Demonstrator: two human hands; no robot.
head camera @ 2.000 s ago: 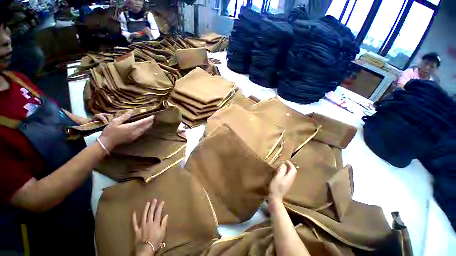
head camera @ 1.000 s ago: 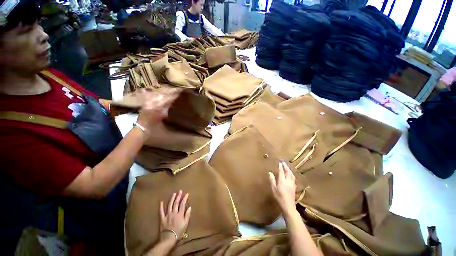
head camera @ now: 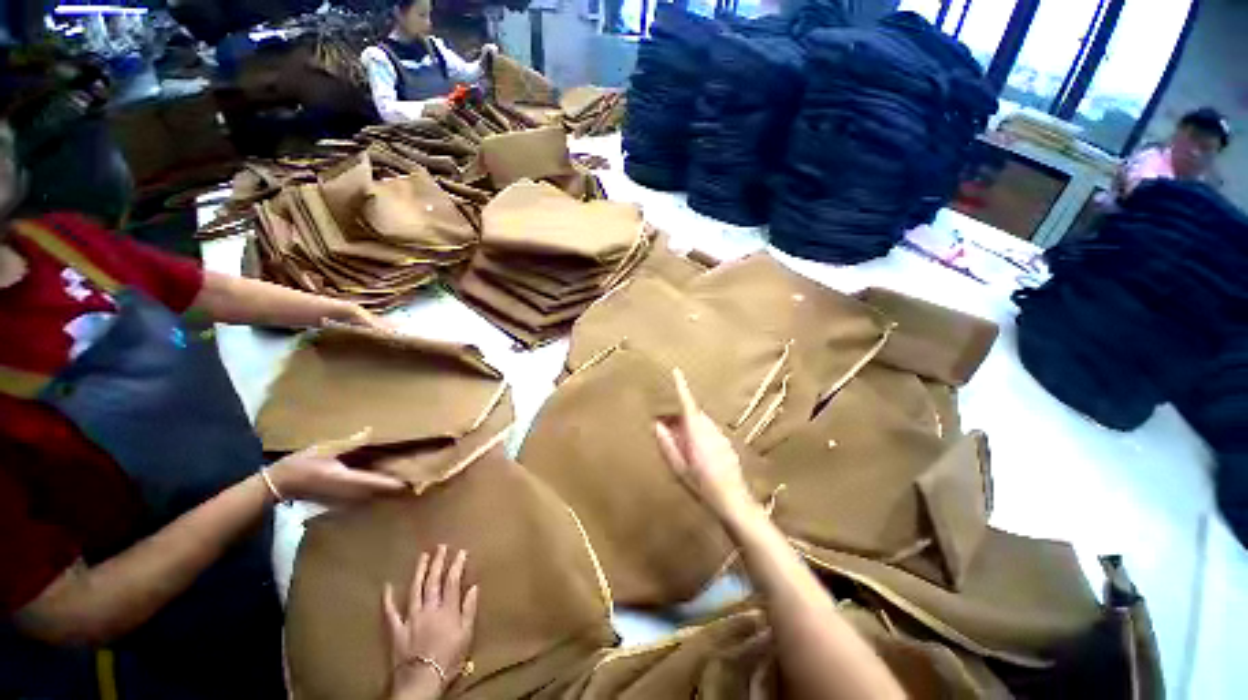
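Brown bag bodies with pale bound edges lie overlapping in front of me. My left hand (head camera: 433, 615) rests flat, fingers spread, on the near left bag body (head camera: 452, 513). My right hand (head camera: 701, 445) is over the middle bag body (head camera: 595, 465), index finger extended toward its upper part and the other fingers partly curled; it holds nothing that I can see. More bag bodies (head camera: 746, 328) with small shiny dots lie beyond and to the right. A folded brown heap lies along the bottom edge, partly under my right forearm.
A person in red (head camera: 151, 294) at the left handles a small brown bag stack (head camera: 370, 390). More brown stacks (head camera: 548, 233) stand behind. Tall navy bag stacks (head camera: 876, 137) are at the far side and right of the white table (head camera: 1095, 479). Two other people are farther back.
My right hand has let go of the middle bag's edge and moved up and left over it. My left hand stays flat. The person in red has lowered a brown bag onto the stack.
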